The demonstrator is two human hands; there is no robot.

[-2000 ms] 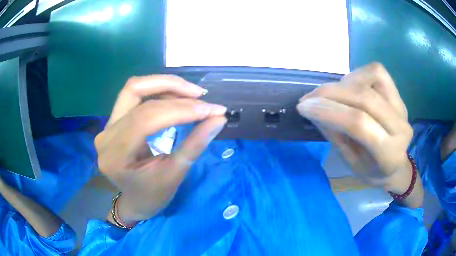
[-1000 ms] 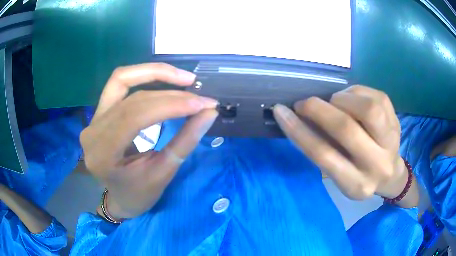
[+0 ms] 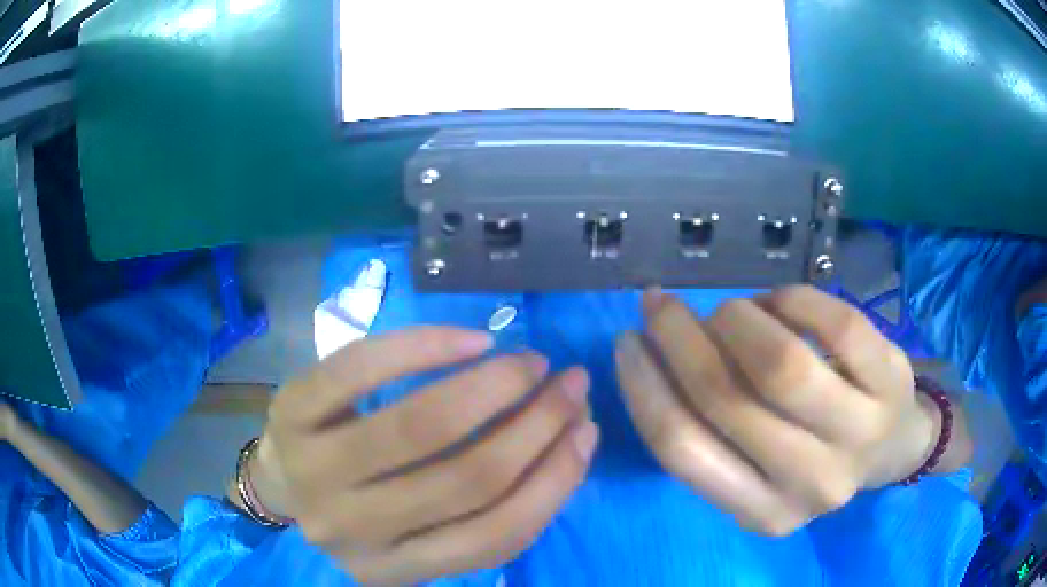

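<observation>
The dark fixture block [image 3: 643, 189] lies at the bench's near edge in front of the white board, its face with four small notched openings towards me and bright screws at both ends. My left hand [image 3: 436, 447] is below the block's left half, off it, fingers loosely curled and slightly apart, with nothing seen in it. My right hand [image 3: 775, 401] is below the block's right half, fingers curled downward, its upper fingertips close to the block's lower edge. Its fingertips are partly hidden, so I cannot tell if it holds a small part.
The bright white board [image 3: 568, 57] lies behind the block on the green bench [image 3: 218, 149]. A grey-framed green panel edge [image 3: 40, 264] is at the far left. Another person's forearm [image 3: 80, 470] shows at the lower left. Blue smocks are on both sides.
Both hands have left the face of the block and moved down towards my body. All four openings and the end screws now show. The view has shifted slightly.
</observation>
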